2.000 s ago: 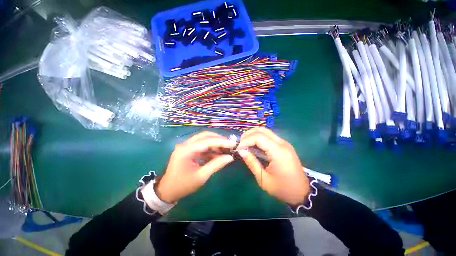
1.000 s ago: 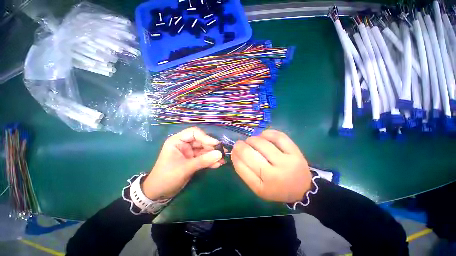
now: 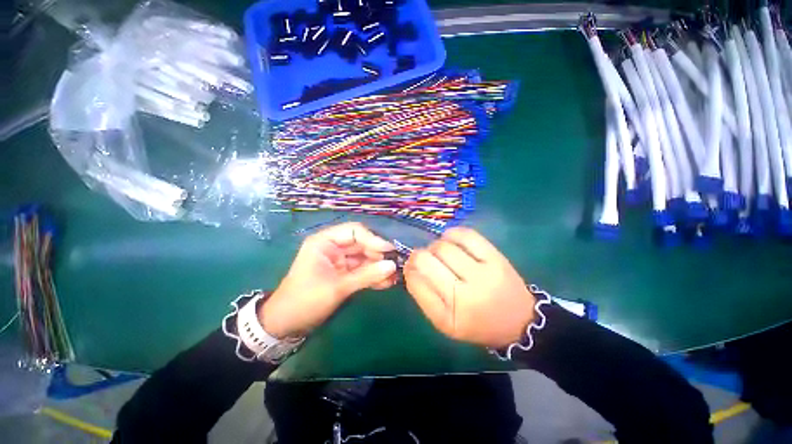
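Observation:
My left hand (image 3: 334, 276) pinches a small black connector housing (image 3: 397, 260) between thumb and fingertips. My right hand (image 3: 469, 286) touches it from the right, its fingers curled around thin wires that show as fine light strands at the fingertips. Most of the wires are hidden by the fingers. A white sleeve (image 3: 569, 306) with a blue connector (image 3: 591, 310) at its end sticks out to the right from behind my right wrist. I cannot see clearly how the wire ends sit in the housing.
Unsleeved harnesses (image 3: 373, 160) lie beyond my hands. Behind them is the blue parts bin (image 3: 265, 82) with black parts. A clear plastic bag (image 3: 113, 130) with white sleeves lies left, a separate wire bundle (image 3: 36, 286) far left. Sleeved harnesses (image 3: 664, 130) lie at right.
Compared with two seconds ago, my right hand has closed and turned more over the wires, and the dark housing now shows at my left fingertips. The whole view has shifted slightly.

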